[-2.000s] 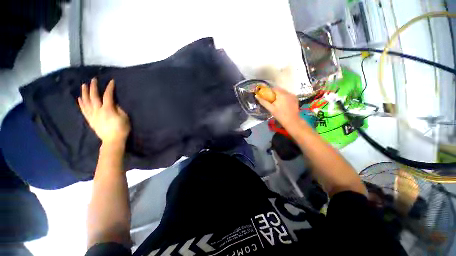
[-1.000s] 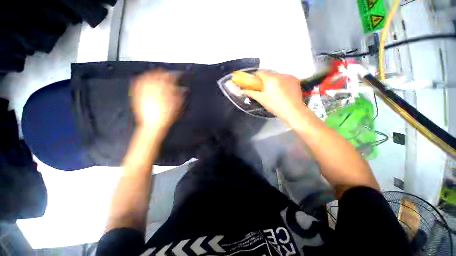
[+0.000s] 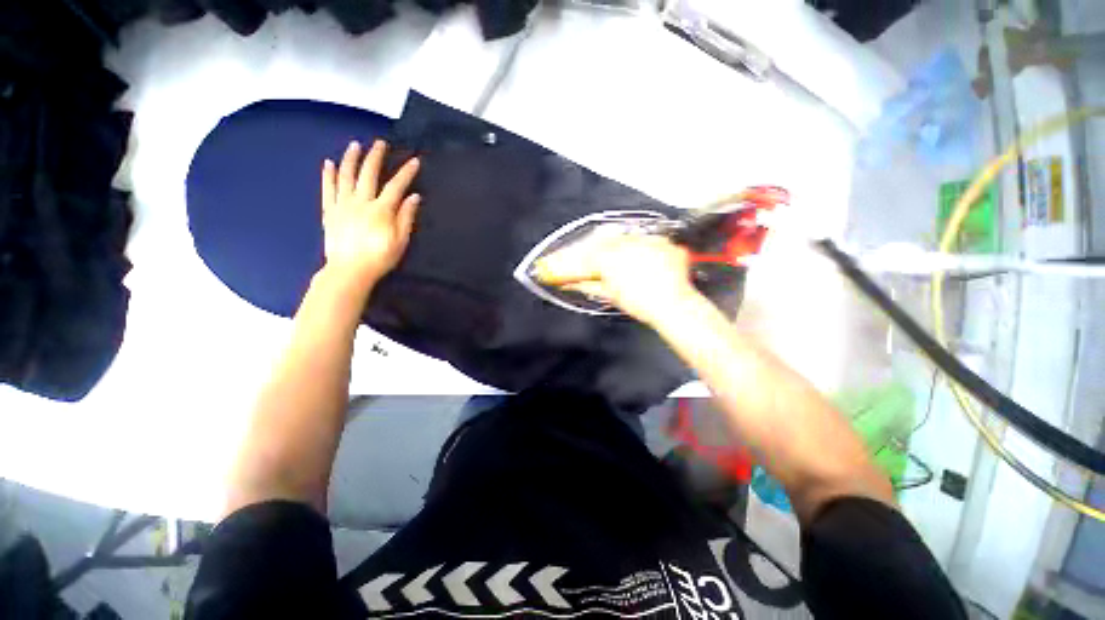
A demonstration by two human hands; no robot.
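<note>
A black garment (image 3: 485, 194) lies over the navy padded board (image 3: 261, 200), whose rounded left end is bare. My left hand (image 3: 367, 218) rests with fingers spread on the garment's left edge, beside the bare board. My right hand (image 3: 630, 273) is closed on the handle of the steam iron (image 3: 570, 305). The iron lies on the middle-right of the garment with its pointed tip towards the left. Its red rear part points right. The iron's underside and the cloth below it are hidden.
A white table (image 3: 182, 412) lies under the board. A dark pile of garments (image 3: 61, 242) is at the left. A black hose (image 3: 957, 363) and a yellowish line run at the right. A green bag (image 3: 885, 424) hangs low right. Dark garments show along the top edge.
The view has shifted. The garment has moved right along the board, baring more of its left end. My left hand has moved onto the garment's left edge. The iron now lies further in on the cloth.
</note>
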